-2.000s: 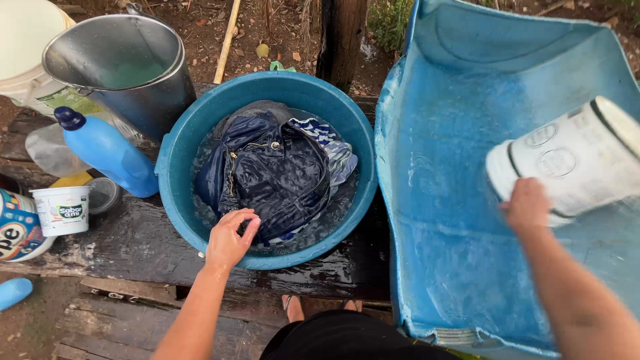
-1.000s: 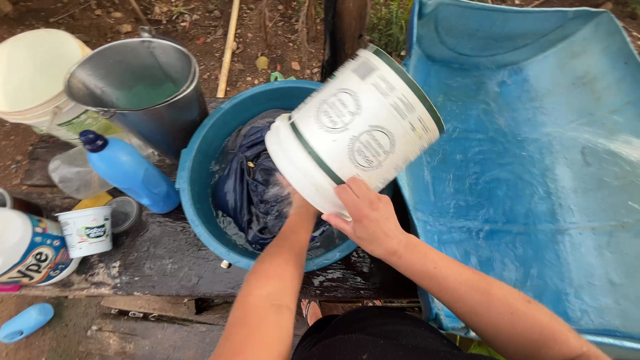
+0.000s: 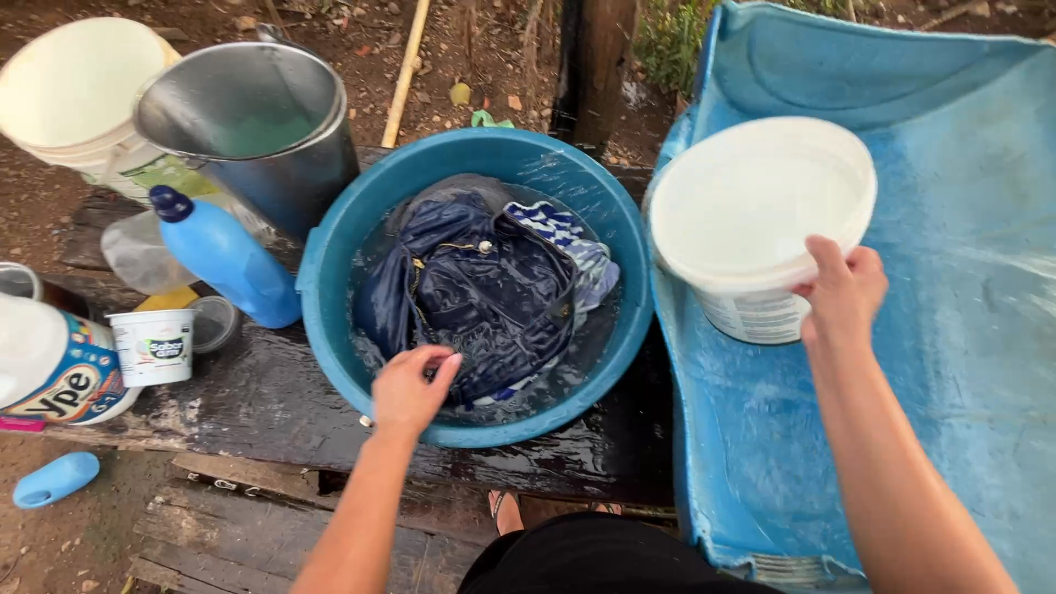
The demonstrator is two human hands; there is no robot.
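A round blue plastic basin (image 3: 472,436) holds water and soaked clothes, among them a dark navy garment (image 3: 495,305) with zippers and a blue-and-white patterned cloth (image 3: 587,268). Over the basin's near left part is my left hand (image 3: 414,388), fingers curled with a gap between them and nothing held. My right hand (image 3: 846,285) grips the near right rim of a white plastic bucket (image 3: 759,202), which is tilted with its mouth toward me. The bucket is over the left part of a large blue plastic trough (image 3: 932,396); whether it touches the trough cannot be told.
Left of the basin stand a metal bucket (image 3: 322,177) with liquid, a cream bucket (image 3: 82,82), a blue bottle (image 3: 227,260), a white cup (image 3: 153,346) and a white Ypê container (image 3: 74,371). The dark wet wooden bench (image 3: 247,421) carries the basin. A wooden post (image 3: 606,74) rises behind.
One second ago the white bucket was tipped over the basin with my left hand by its mouth. Now my right hand has it to the right, over the trough, and my left hand is apart from it.
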